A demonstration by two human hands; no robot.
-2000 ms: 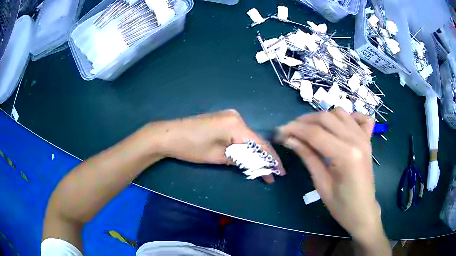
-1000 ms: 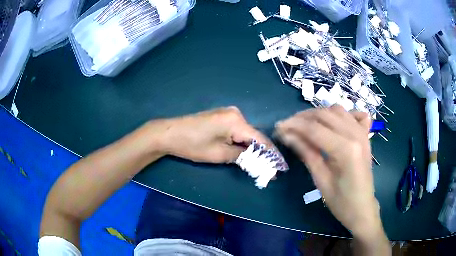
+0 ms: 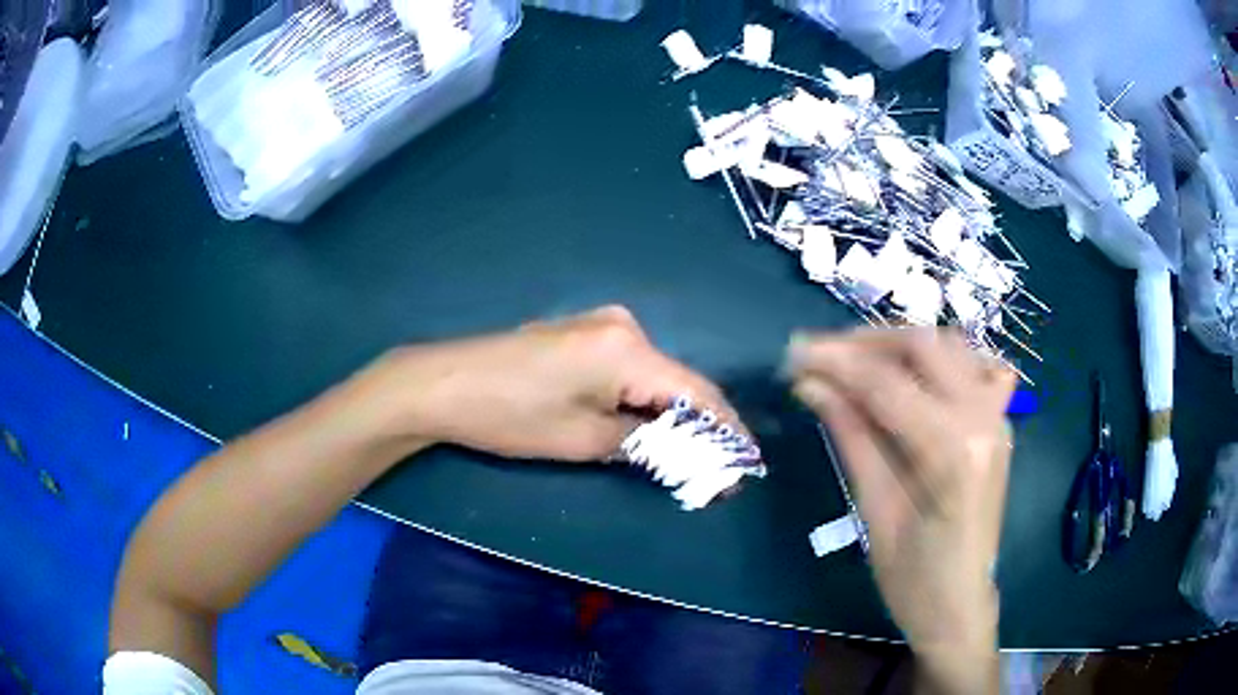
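Note:
My left hand (image 3: 584, 387) holds a fanned bundle of tagged pins (image 3: 686, 459), white tags side by side, with small dark looped ends showing at the fingertips. My right hand (image 3: 910, 421) is to the right of it, apart from the bundle, with its fingers blurred. A blue end of a tool (image 3: 1022, 402) shows behind my right hand; its tip is hidden or blurred. One tagged pin (image 3: 832, 535) lies beside my right wrist. A tangled heap of tagged pins (image 3: 869, 190) lies beyond my right hand.
A clear box of aligned pins (image 3: 356, 149) is at the upper left, with clear lids (image 3: 143, 68) beside it. Blue-handled pliers (image 3: 1097, 502) and a white wrapped bundle (image 3: 1157, 380) lie at the right. Plastic bins (image 3: 1011, 163) stand at the upper right.
The bundle in my left hand has shifted and turned slightly. My right hand has moved a little down and away from it. The blue end behind my right hand sits lower.

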